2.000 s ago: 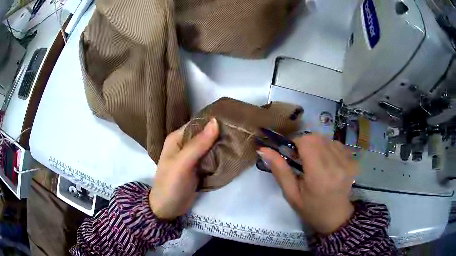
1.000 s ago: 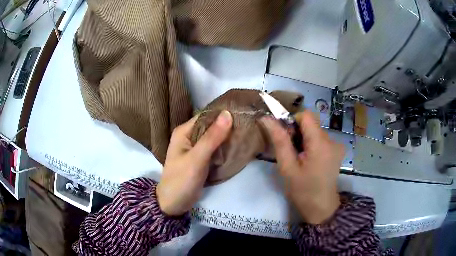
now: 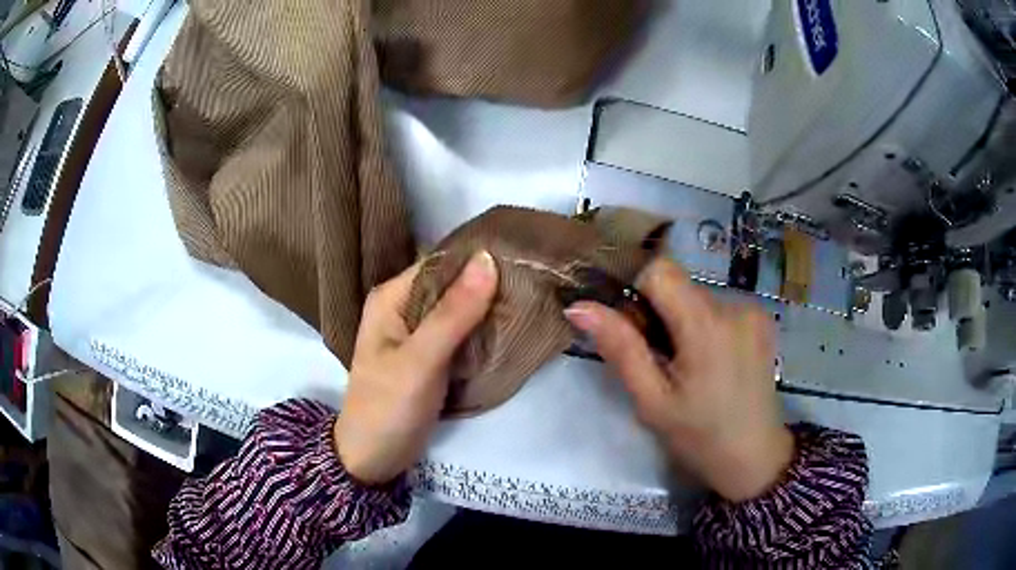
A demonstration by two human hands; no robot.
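A narrow brown corduroy tube end (image 3: 518, 323) is held over the white table. My left hand (image 3: 407, 362) pinches it, thumb on top beside a pale seam line with thin thread tails. My right hand (image 3: 696, 373) holds dark thread snips (image 3: 618, 301); their blades lie at the seam's right part, and the tips are hard to make out against the cloth. The rest of the corduroy garment (image 3: 279, 156) lies in folds on the table behind and to the left.
The pale sewing machine head (image 3: 880, 100) stands at the right, with its metal needle plate (image 3: 657, 200) set in the table. A yellow-brown piece (image 3: 797, 265) sits by the presser area. A ruler is printed along the white table's (image 3: 535, 457) front edge. Another cluttered workstation is at the left.
The snips were raised with a bright blade over the cloth a second ago; now they are lower, dark, against the seam. My left hand has shifted slightly left with the cloth.
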